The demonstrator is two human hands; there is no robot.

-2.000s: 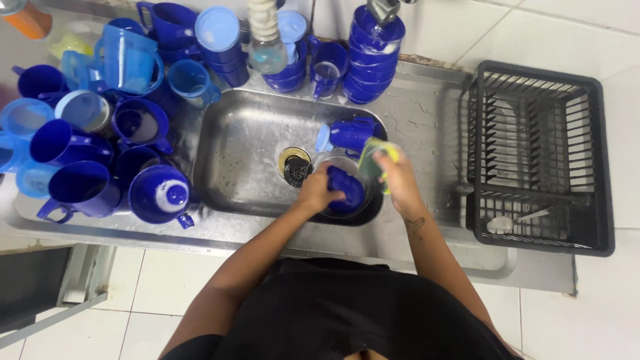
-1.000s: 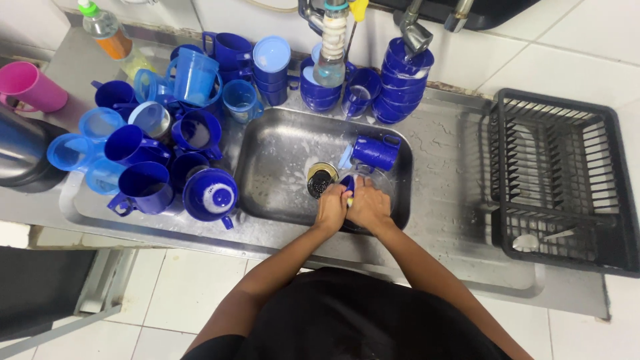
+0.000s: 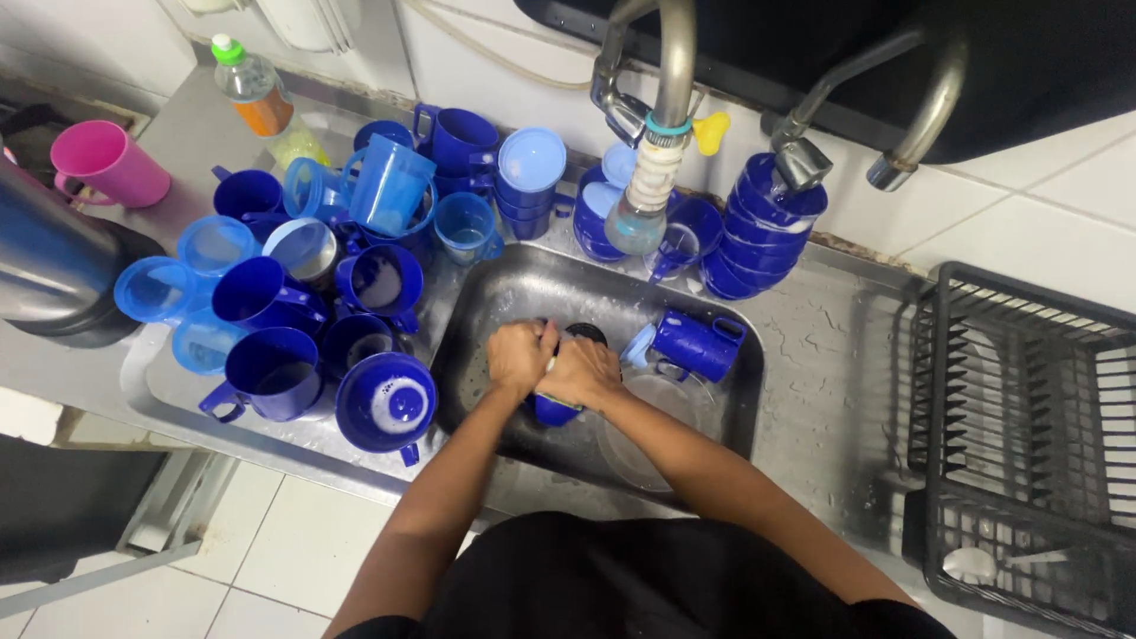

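Observation:
Over the steel sink basin, my left hand grips a dark blue plastic cup, most of which my hands hide. Pressed against the same cup is my right hand, with a thin yellow-green edge of a sponge showing under it. A blue mug lies on its side in the basin, a light blue piece at its left end. Below it sits a clear round container, partly behind my right forearm. The drain is partly covered by my hands.
Many blue mugs crowd the left drainboard, one with suds inside. Stacked blue cups stand behind the basin, under the faucets. A black dish rack holding a spoon is at right. A pink mug and a bottle stand at left.
Two seconds ago my hands were apart, the right one holding the sponge; now they are together on the cup. They have moved left from over the clear container. The view has shifted.

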